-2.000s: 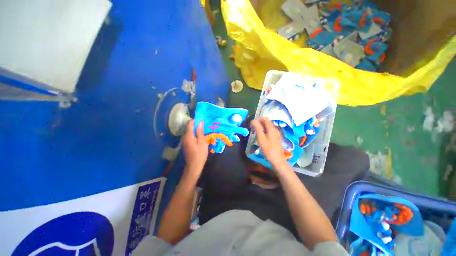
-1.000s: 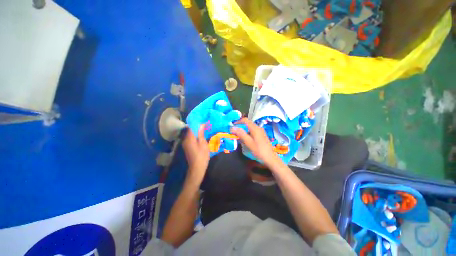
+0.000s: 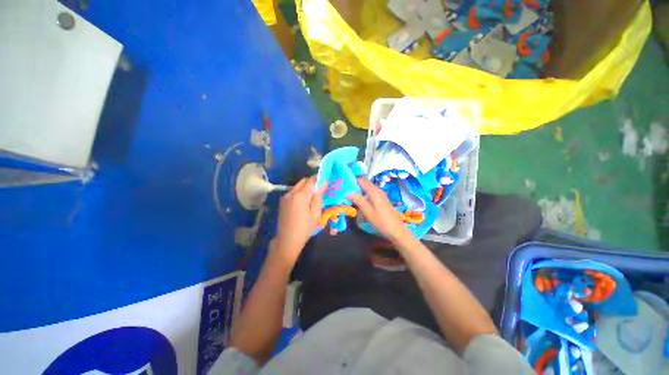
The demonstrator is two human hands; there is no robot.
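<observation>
A bright blue fabric toy skin [image 3: 337, 179] with an orange curved part is held between my two bare hands, in front of the blue machine. My left hand [image 3: 299, 212] grips its left side. My right hand [image 3: 375, 205] holds its right side. The thin metal stuffing nozzle [image 3: 278, 187] sticks out of the white cone flange [image 3: 251, 186] and its tip ends by my left hand; whether it touches the skin is hidden. A white perforated basket [image 3: 469, 183] on my lap holds more blue skins and white pieces.
The blue machine panel [image 3: 176, 154] fills the left, with a whitish metal plate [image 3: 55, 88] and a mask sign [image 3: 110, 351]. A carton with a yellow liner bag [image 3: 469, 91] holds many pieces at the top. A blue-violet tote [image 3: 513, 293] with skins stands at lower right.
The skin has moved right, away from the flange, and turned more upright. The nozzle rod now shows between flange and left hand. Both hands still hold the skin.
</observation>
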